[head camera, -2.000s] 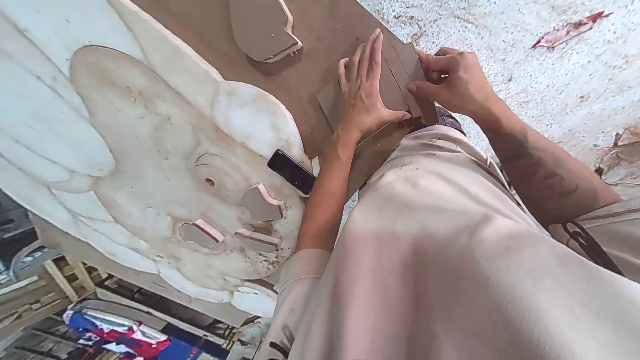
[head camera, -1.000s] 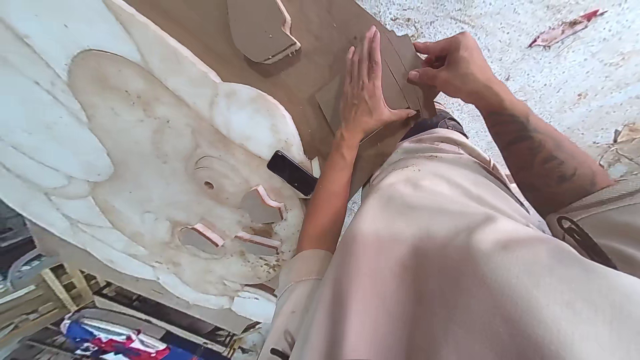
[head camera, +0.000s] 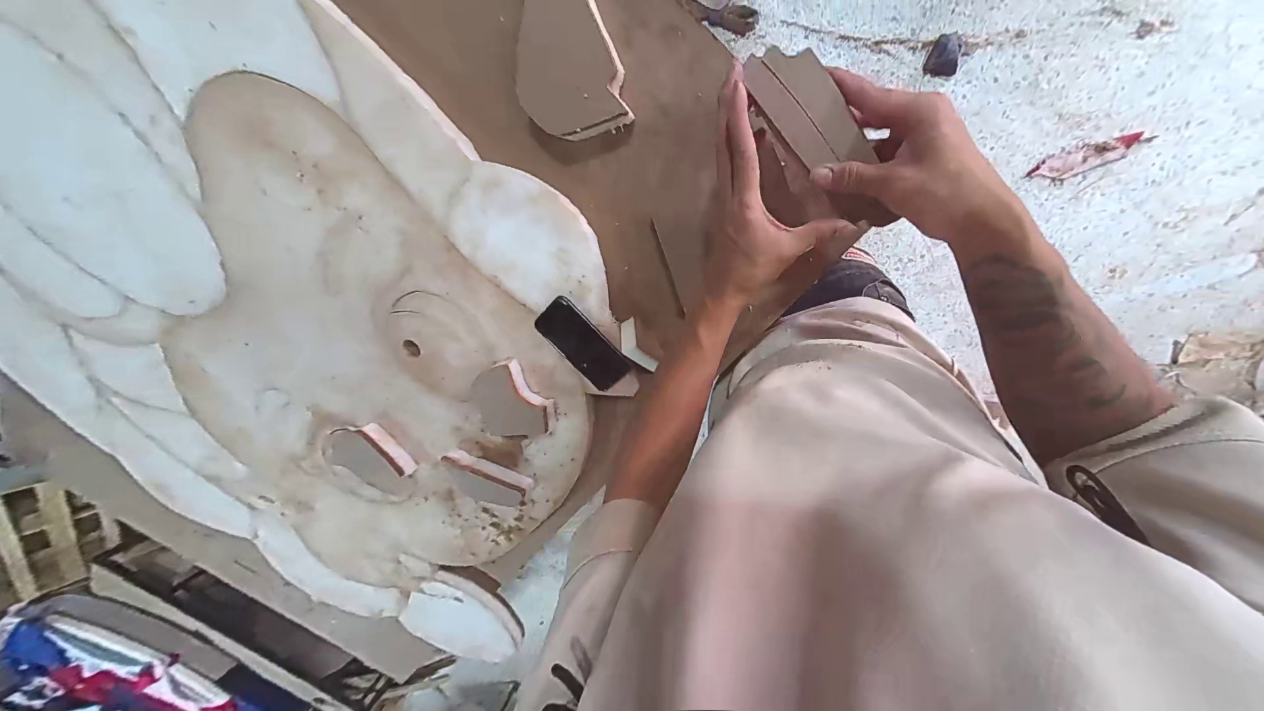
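Note:
My right hand grips a flat grey-brown slab piece with a line across its face and a jagged far end, thumb on its face and fingers at its right edge. My left hand is upright at the slab's left side, its fingertips by the left edge and its thumb stretched toward the lower end. The slab is tilted above the brown board near its right edge. What lies under the slab is partly hidden. Another cut piece with a pale irregular edge rests farther up the board.
A large whitish carved panel fills the left side, with small cut pieces on it. A black phone lies at its right edge. Beyond the board is rough pale ground with a red-tipped scrap. Colourful cloth is at the lower left.
The slab, flat on the board under my hands earlier, is now raised and tilted. My left hand has gone from lying flat on it to standing at its side.

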